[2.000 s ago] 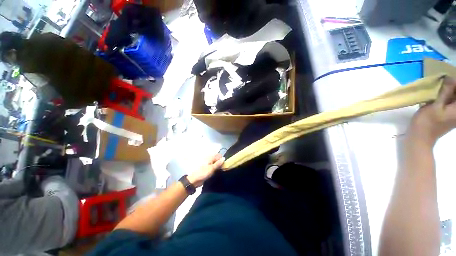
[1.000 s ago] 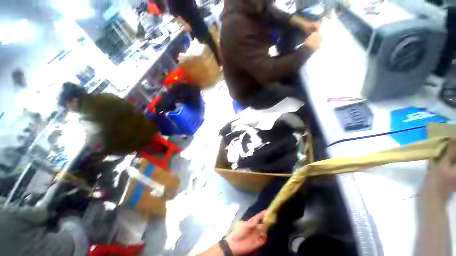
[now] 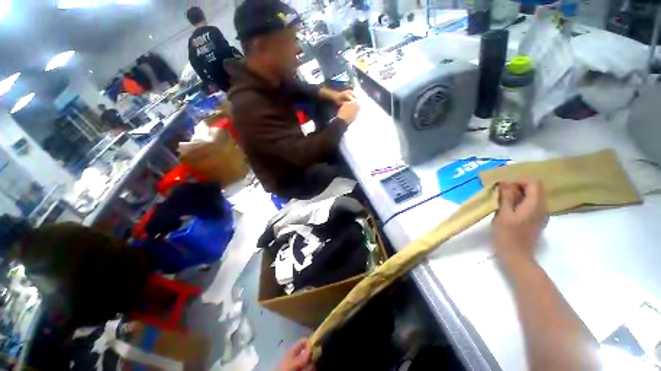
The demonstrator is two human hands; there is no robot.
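Observation:
A long narrow yellow-khaki fabric strip (image 3: 395,264) runs diagonally between my hands, over the carton and the edge of the white sewing table. My right hand (image 3: 520,210) pinches its upper end above the table. My left hand (image 3: 298,356), partly cut off by the bottom edge, holds its lower end. The strip looks slightly creased and twisted along its length. A wider flat khaki piece (image 3: 580,182) lies on the table behind my right hand.
An open carton of black and white fabric (image 3: 319,301) stands on the floor beside the table. A grey-white machine head (image 3: 435,101), a bottle with a lime-green cap (image 3: 513,101) and a blue item (image 3: 464,177) are on the table. A person in brown (image 3: 283,123) works across from me.
The view has risen and turned right, showing more of the table, the bottle and the person. Both hands still hold the strip, now stretched straighter; my left hand is lower in the picture.

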